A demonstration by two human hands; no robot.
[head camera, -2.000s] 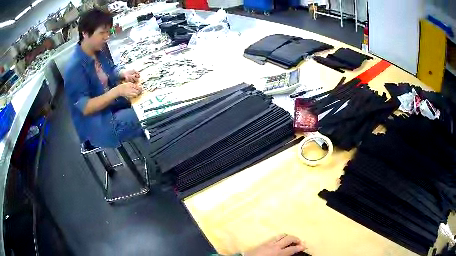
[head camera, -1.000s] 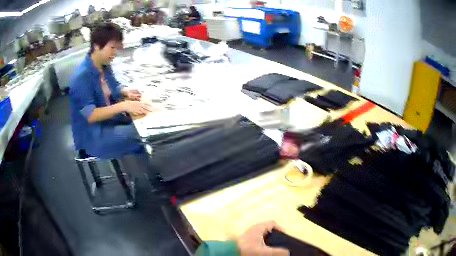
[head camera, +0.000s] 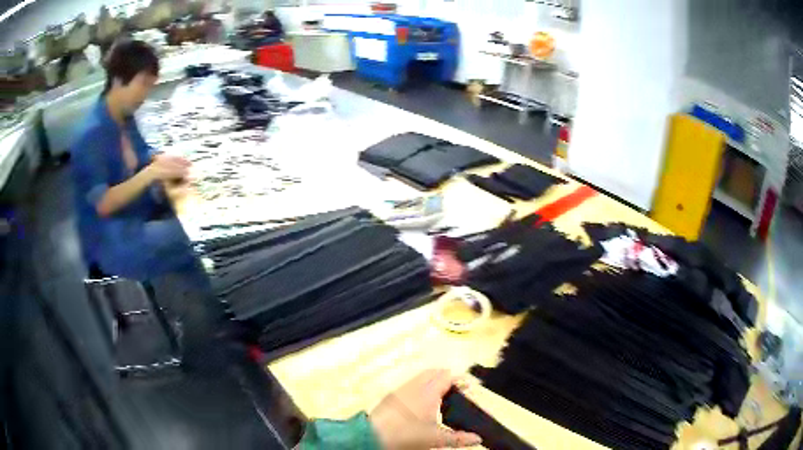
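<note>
My left hand [head camera: 414, 411], in a green sleeve, is at the bottom centre. Its thumb and fingers are around the near-left end of a black strap bundle [head camera: 489, 429], which runs out of the bottom edge. My right hand is not in view. The main strap stack [head camera: 326, 272] lies in long rows left of centre. A wide loose strap pile [head camera: 607, 352] fans out at the right. A cream masking tape roll [head camera: 462, 311] lies between them, beside a blurred dark red card [head camera: 446, 264].
A person in blue [head camera: 132, 176] sits at the table's left side. Flat black panels [head camera: 427, 158] and a smaller black stack [head camera: 518, 181] lie at the far side, near a red tape strip [head camera: 565, 204]. A white-and-red bag [head camera: 638, 255] lies on the pile. Thin straps lie at the lower right.
The view has turned right, so the table things sit further left. My left hand has come further into view and now has the strap bundle's end between its fingers.
</note>
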